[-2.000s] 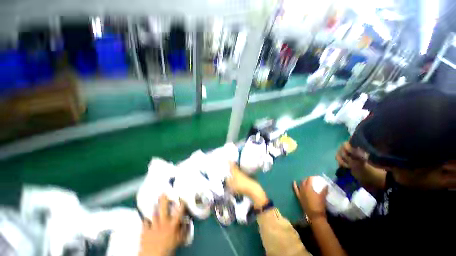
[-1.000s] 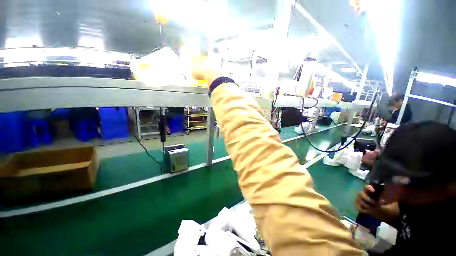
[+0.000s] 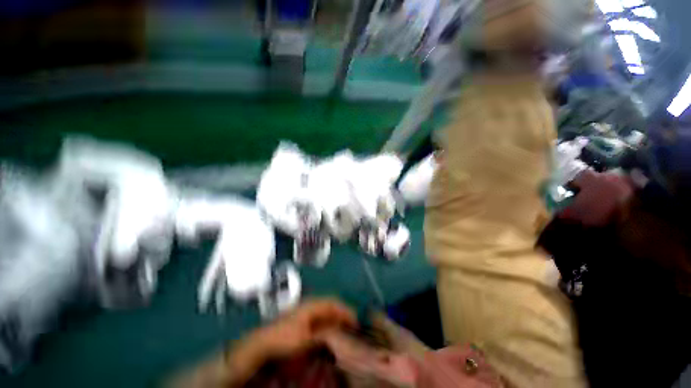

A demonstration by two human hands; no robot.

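The whole view is blurred. Several white camera housings stand in a row on the green bench, with small round camera heads hanging at their near ends. A further white housing lies left of the row. My right arm in a tan sleeve reaches up across the view; my right hand is smeared at the top edge, above and beyond the housings. My left hand appears as a blurred skin-coloured shape at the bottom, below the housings. What either hand holds cannot be made out.
More white units are grouped on the left. A pale rail and a slanted post are behind the row. A grey box is at the back. A neighbouring person in dark clothing is close on the right.
The view has tilted down from the overhead shelf, bringing the housings back in sight. My right arm is still raised but now further right in view. My left hand has come into view at the bottom.
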